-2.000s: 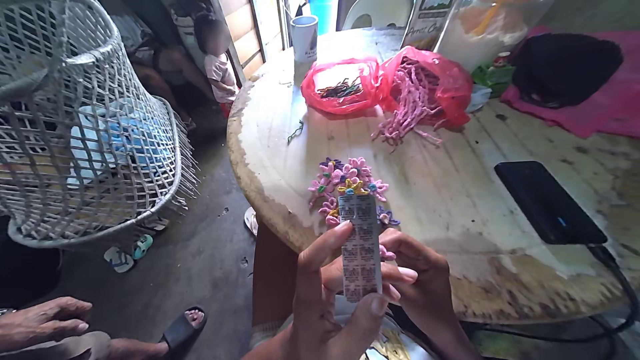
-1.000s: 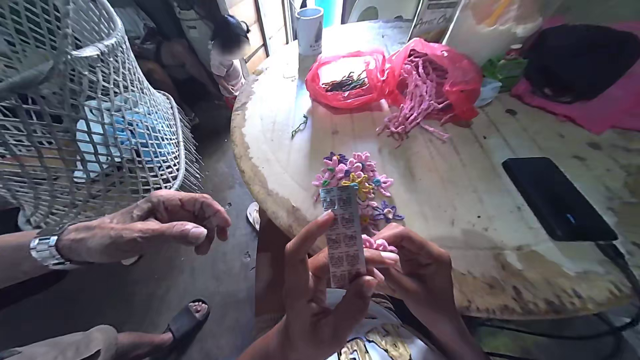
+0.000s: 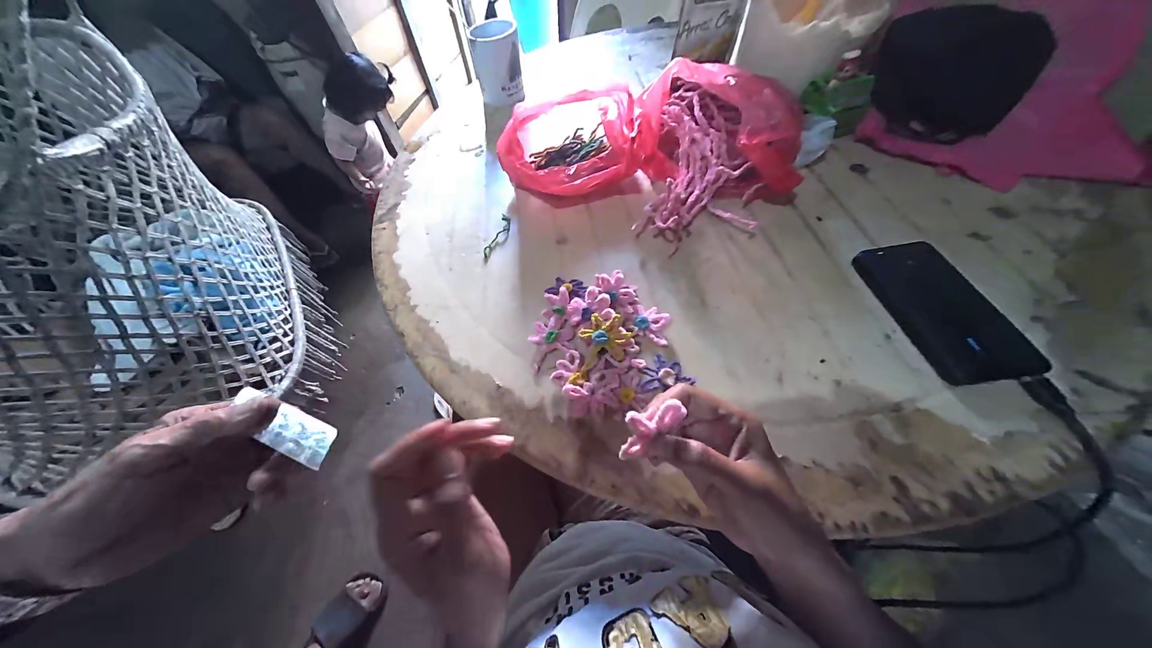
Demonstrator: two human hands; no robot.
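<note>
My right hand (image 3: 720,445) pinches a pink crocheted or fuzzy-wire flower (image 3: 653,427) between thumb and fingers over the table's near edge. Left of it, my left hand (image 3: 443,504) is raised with nothing in it, its fingers apart and slightly blurred. Farther left, another person's hand (image 3: 193,472) holds a small pale printed packet (image 3: 297,434). Just beyond my right hand, a pile of small flowers (image 3: 603,342), mostly pink with some yellow and purple, lies on the round table (image 3: 774,360).
A red plastic bag (image 3: 576,184) holds dark strands; another (image 3: 778,135) holds pink strands. A green strand (image 3: 496,239) lies nearby. A mug (image 3: 497,63) stands behind. At right are a black phone or power bank (image 3: 949,310) with a cable and a black cloth item (image 3: 963,72). A woven basket (image 3: 292,297) stands left.
The printed packet that was in my left hand is now in the other person's hand. My left hand has moved left, away from my right hand, which still holds the pink flower.
</note>
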